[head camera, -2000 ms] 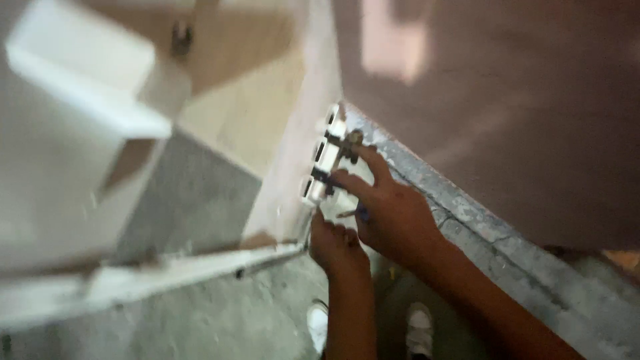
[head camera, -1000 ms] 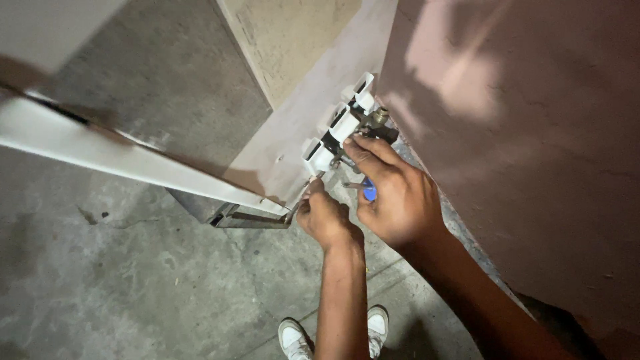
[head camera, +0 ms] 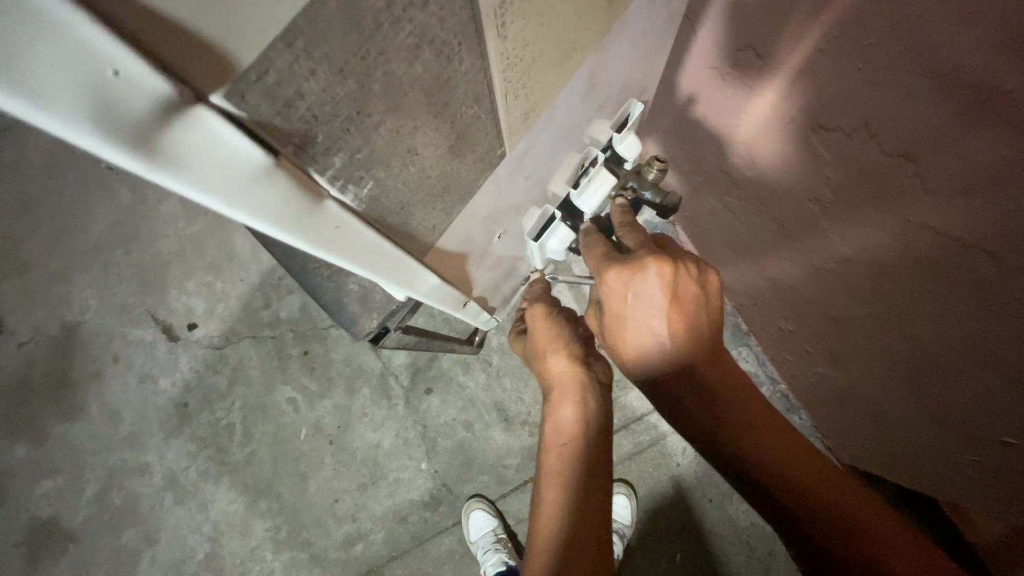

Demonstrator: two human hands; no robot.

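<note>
My left hand (head camera: 554, 332) is pinched around a small part just below the lowest of several white plastic housings (head camera: 547, 234); the part is mostly hidden by the fingers. A screwdriver's metal shaft (head camera: 570, 280) runs from my right hand (head camera: 654, 300) to those fingertips. The right hand's palm is around its handle, while thumb and forefinger reach up to a dark bracket and a brass valve fitting (head camera: 652, 184). The housings and the fitting sit in a slanted row close to the wall.
A white metal panel (head camera: 264, 192) slants across the left, above a dark metal frame (head camera: 432, 340). A reddish-brown wall (head camera: 864, 224) rises at right. Grey concrete floor (head camera: 264, 448) lies below, with my white shoes (head camera: 486, 528) on it. Pale boards lean at the top.
The view has shifted and steadied. Both hands stay at the lower end of the row of housings. A blue part by my right palm, seen one second ago, is now covered.
</note>
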